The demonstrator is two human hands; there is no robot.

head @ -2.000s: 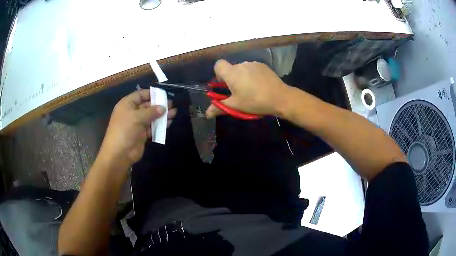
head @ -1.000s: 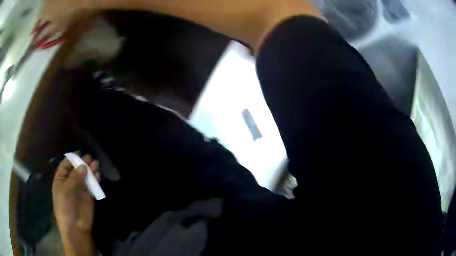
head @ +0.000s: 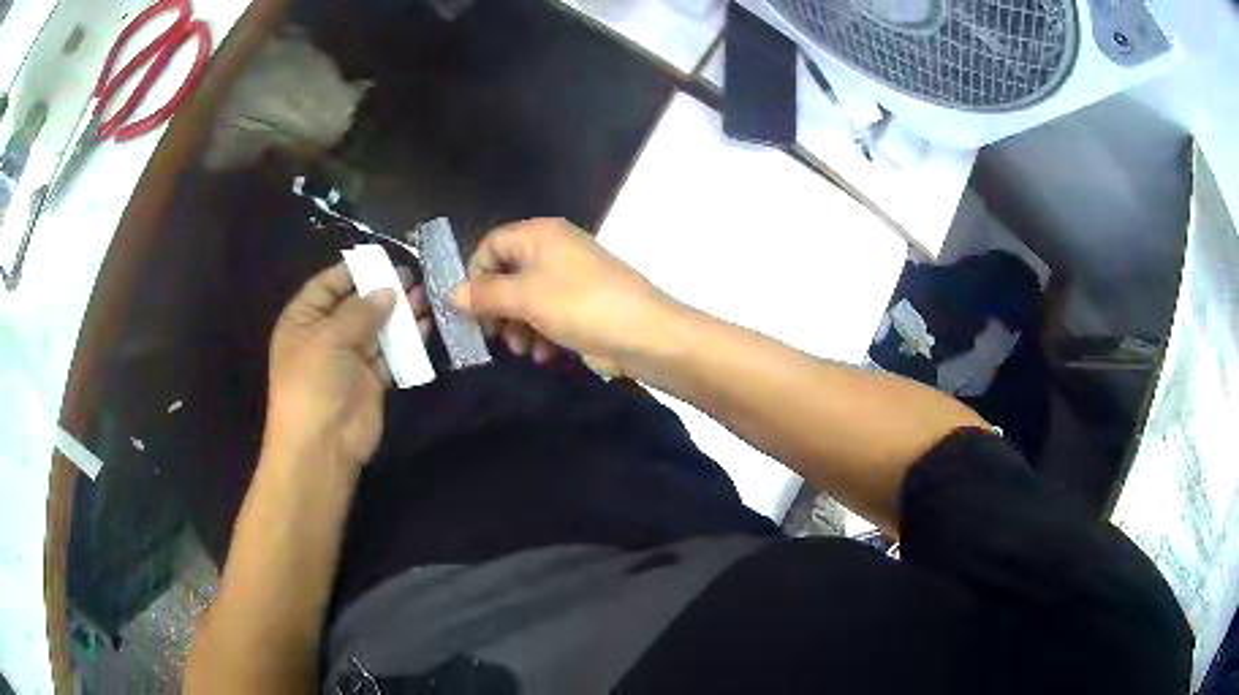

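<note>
My left hand point(head: 326, 356) holds short white strip pieces point(head: 391, 319) between thumb and fingers, above my lap. My right hand point(head: 550, 292) pinches a flat grey speckled piece point(head: 450, 292) by its right edge, close beside the white pieces. I cannot tell what the grey piece is. The red-handled scissors point(head: 150, 68) lie on the white table at the upper left, away from both hands. The end of a white strip point(head: 79, 452) hangs over the table edge at the left.
The table's brown edge point(head: 95, 340) curves down the left side. A bare white board point(head: 761, 272) lies to the right of my lap. A black phone-like rectangle point(head: 760, 75) and a white fan point(head: 938, 48) are at the upper right. Dark cloth point(head: 972, 319) shows at the right.
The view has turned to the right. My right hand has let go of the scissors, now on the table, and has taken the grey piece, earlier on the white board, to my left hand.
</note>
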